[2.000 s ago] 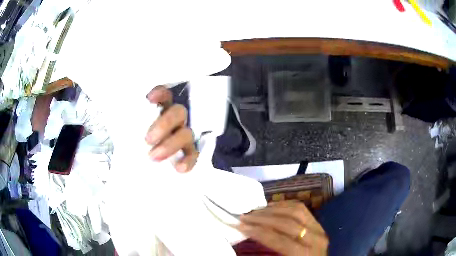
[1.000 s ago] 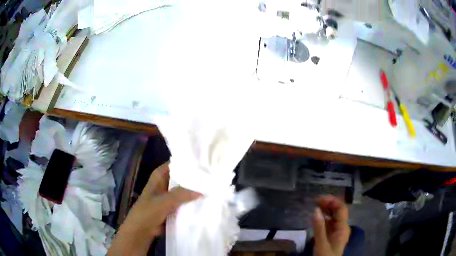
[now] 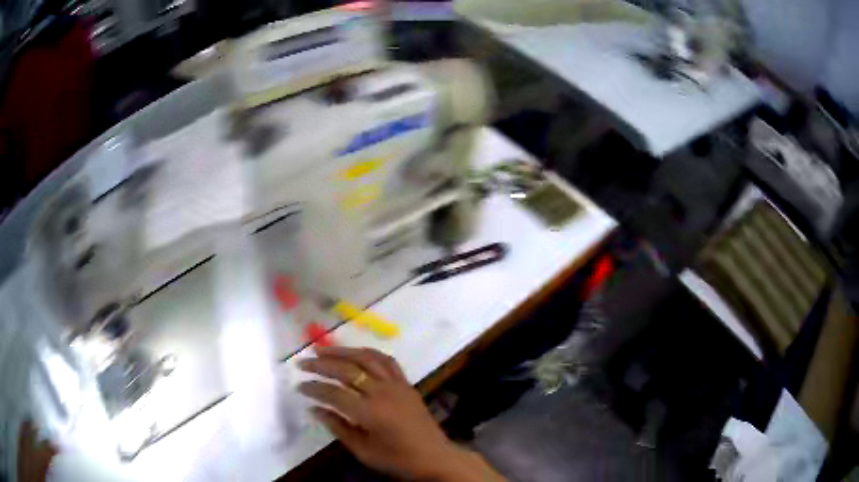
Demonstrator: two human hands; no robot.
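My right hand (image 3: 381,405) is over the front edge of the white machine table, palm down, fingers apart, with nothing visible in it. Its fingertips are close beside a red pen-like stick (image 3: 318,334); blur hides whether they touch. A yellow stick (image 3: 367,320) lies just beyond, and a dark-handled tool (image 3: 461,264) lies farther right. A small skin-toned patch at the lower left edge, likely my left hand (image 3: 35,456), is cut off and blurred. The needle area (image 3: 118,362) is at the left under bright glare.
The cream machine head with blue lettering (image 3: 386,135) stands behind the tools. Small metal parts (image 3: 513,179) lie at the table's right corner. Another white table (image 3: 622,85) is at the upper right. A ribbed brown panel (image 3: 768,268) and white scraps (image 3: 772,442) are at the right.
The view has swung to the right. My right hand has moved up from below the table to beside the red stick. The white bundle that my left hand held is no longer clearly visible.
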